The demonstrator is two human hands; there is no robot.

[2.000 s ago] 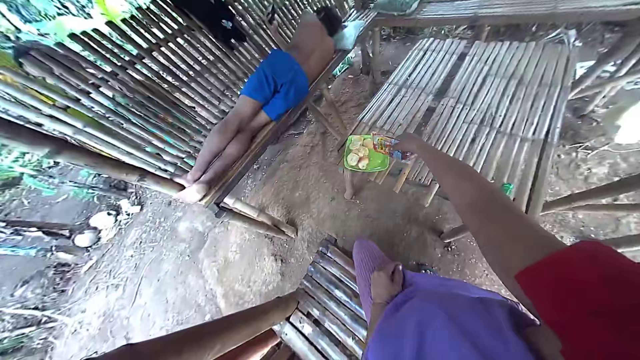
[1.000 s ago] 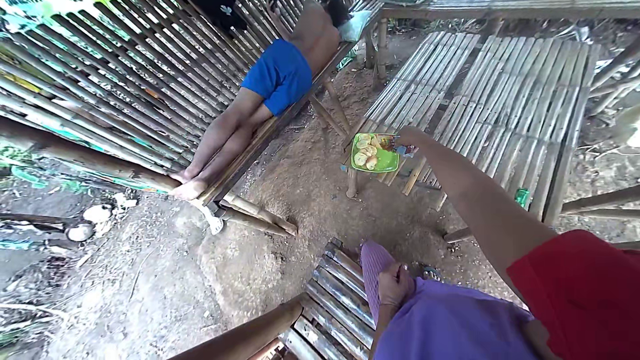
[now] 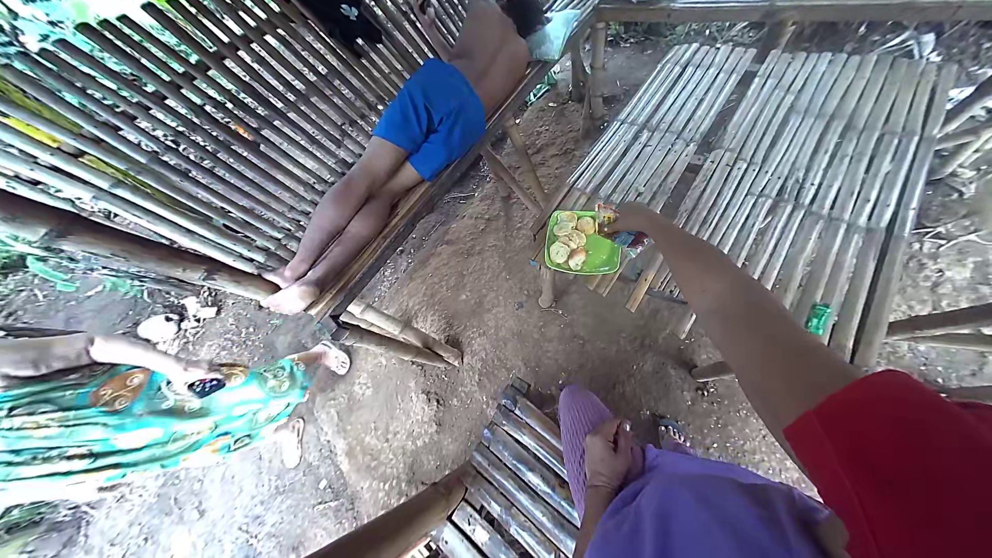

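Observation:
My right hand (image 3: pixel 629 220) reaches over the corner of a bamboo-slat table (image 3: pixel 783 155), its fingers closed around a crinkled, colourful plastic packet (image 3: pixel 635 243). Right beside it, a square green plate (image 3: pixel 601 254) sits at the table's corner, with several round, pale bread pieces or biscuits (image 3: pixel 568 237) on it. My left hand (image 3: pixel 608 456) rests on my purple-clad leg; its fingers look curled, and whether anything is in them cannot be told.
A person in blue shorts (image 3: pixel 434 116) lies on a bamboo bench (image 3: pixel 411 225). At the left stands a person in a patterned turquoise skirt (image 3: pixel 139 418), a small dark object in hand. A green wrapper (image 3: pixel 818 318) lies on the table; slatted bamboo seating (image 3: pixel 519 457) is below.
The person in the turquoise skirt has come into view at the left. My right hand stays by the plate with the packet, and my left hand stays on my leg.

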